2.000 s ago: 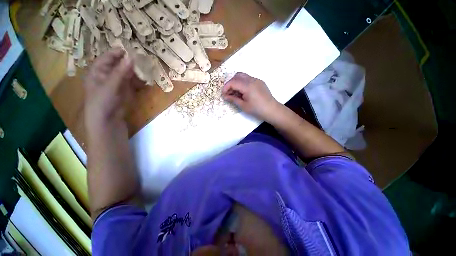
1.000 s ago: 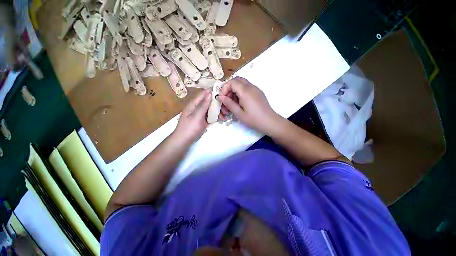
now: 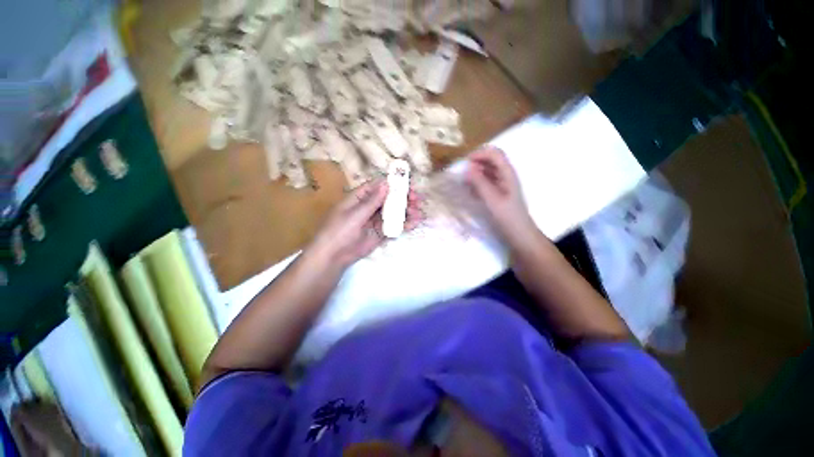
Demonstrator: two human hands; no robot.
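My left hand [image 3: 359,223] holds one beige housing [image 3: 395,198] upright over the white sheet [image 3: 571,165]. My right hand [image 3: 494,186] is apart from it to the right, above the sheet, blurred, with its fingers curled; whether it holds a small part cannot be seen. Tiny tan fittings [image 3: 451,207] lie scattered on the sheet between my hands, also blurred. A heap of beige housings [image 3: 339,89] lies on the brown cardboard [image 3: 241,236] beyond my left hand.
Several separate housings lie on the green surface [image 3: 138,192] at left. Yellow-edged boards [image 3: 183,286] stand at lower left. A crumpled white plastic bag [image 3: 638,254] lies by a large brown carton [image 3: 750,268] at right. A blurred pale shape [image 3: 616,22] shows at the top right.
My left hand took a housing and brought it over the sheet. My right hand, which was at the housing a second ago, has moved off to the right. The whole view has shifted.
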